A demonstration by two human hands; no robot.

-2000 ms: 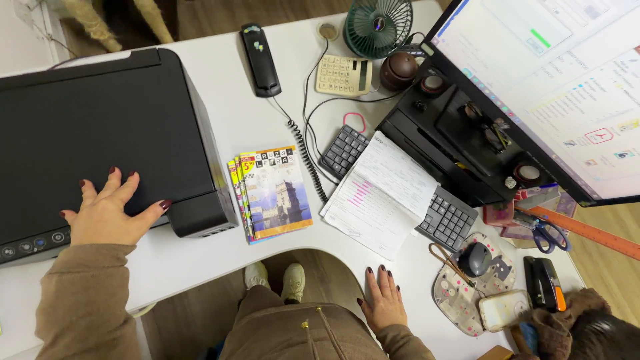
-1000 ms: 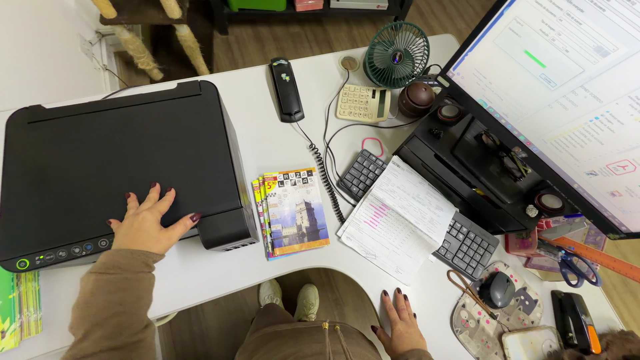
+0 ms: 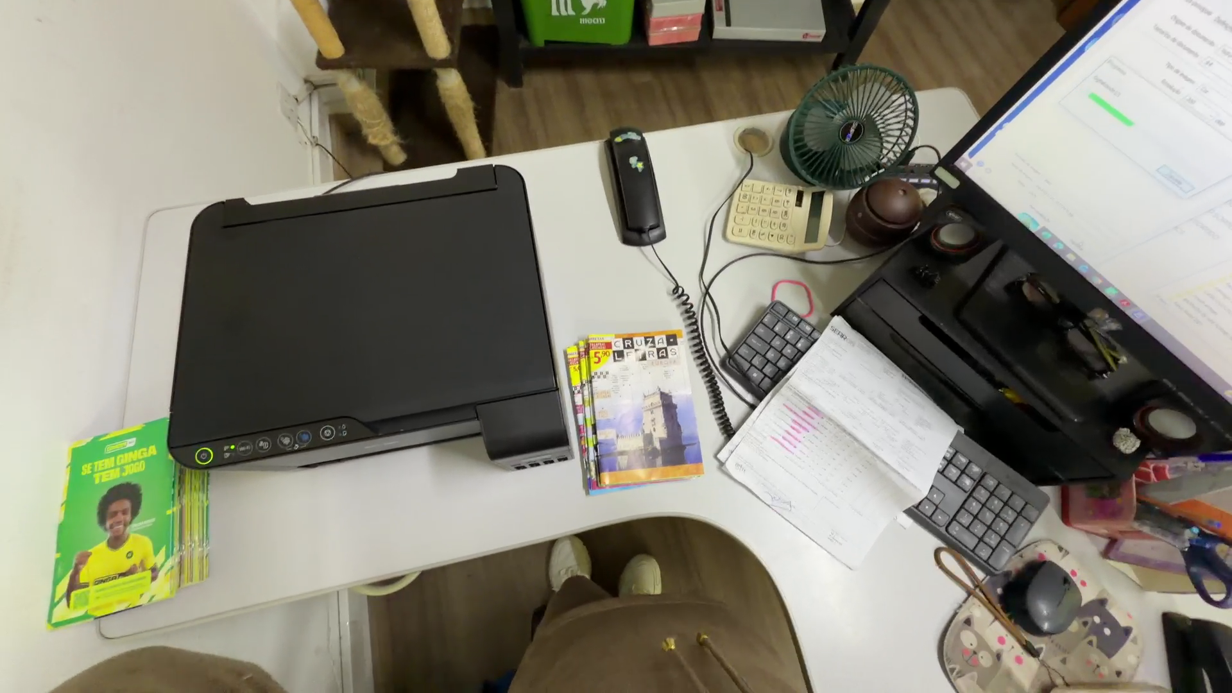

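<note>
Neither of my hands shows; only a brown sleeve or knee-like patch of brown cloth is at the lower left edge. A black printer [image 3: 366,308] with its lid down and a green-lit power button lies on the white desk. Right of it sits a small pile of crossword magazines [image 3: 645,414]. Handwritten papers [image 3: 837,433] with pink marks lie across a dark keyboard [image 3: 982,500]. A stack of green and yellow booklets [image 3: 120,529] stands by the printer's front left corner.
A corded telephone handset [image 3: 636,188], a calculator [image 3: 778,216] and a green fan [image 3: 851,127] stand toward the back. At the right are a monitor [image 3: 1116,164], its black stand, a mouse [image 3: 1040,597] on a cat-patterned pad, and scissors [image 3: 1208,568].
My left hand has left the printer lid and my right hand has left the desk's front edge; both are out of view. The view has shifted left, showing the booklets more fully.
</note>
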